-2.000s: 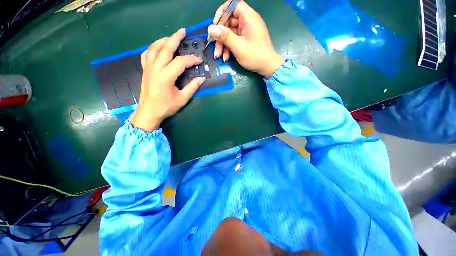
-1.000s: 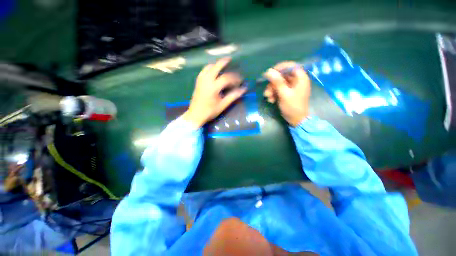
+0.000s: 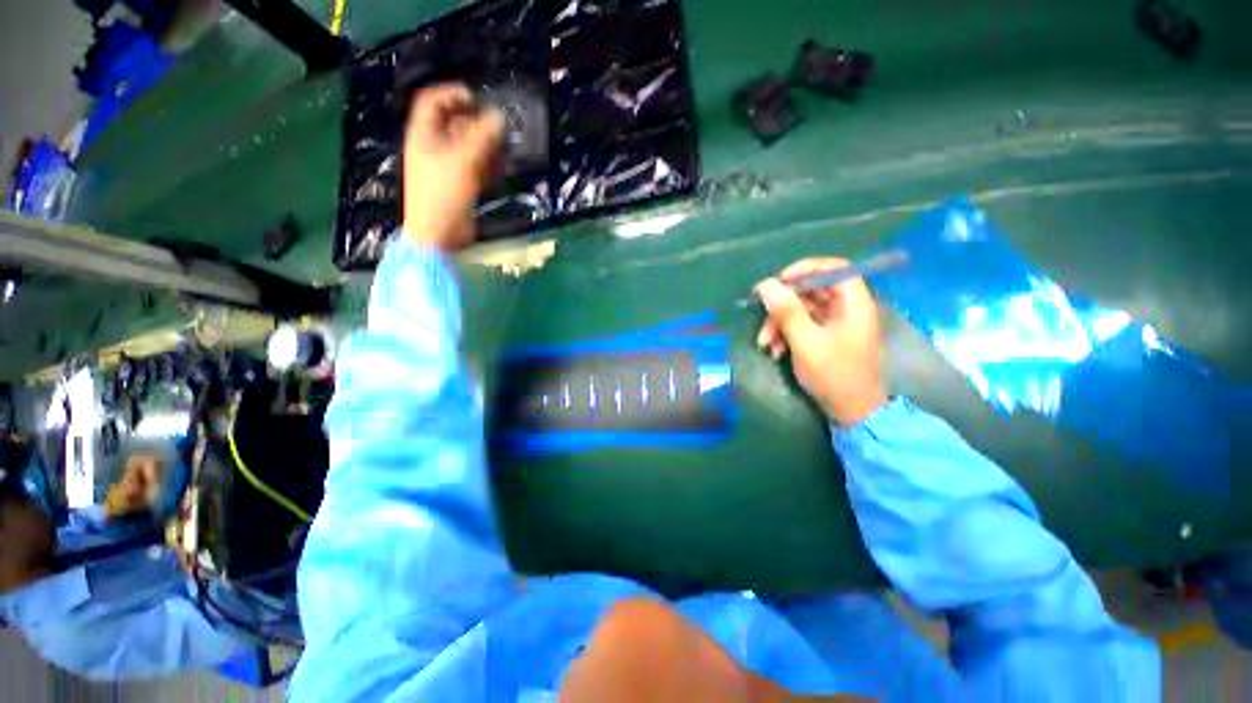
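My left hand (image 3: 453, 154) is stretched out over the black parts tray (image 3: 618, 103) at the far side. It is blurred, and whether it holds a part cannot be told. My right hand (image 3: 828, 332) holds the tweezers (image 3: 865, 271) above the green bench, tips pointing left. The dark adhesive strips (image 3: 604, 394) lie in a row with small white marks between them. The blue backing film (image 3: 632, 441) shows as a border around them, in front of me and left of my right hand.
Loose black plastic parts (image 3: 831, 69) lie on the far bench, right of the tray. Shiny blue film sheets (image 3: 1009, 337) lie to the right. Pale scraps (image 3: 515, 256) lie at the tray's near edge. Cables and equipment are at left, with another person in a blue smock (image 3: 124, 611).
My left hand has left the strips and reached away to the black tray. The black housing no longer shows under it. My right hand has drawn off the work, still holding the tweezers. The view has shifted.
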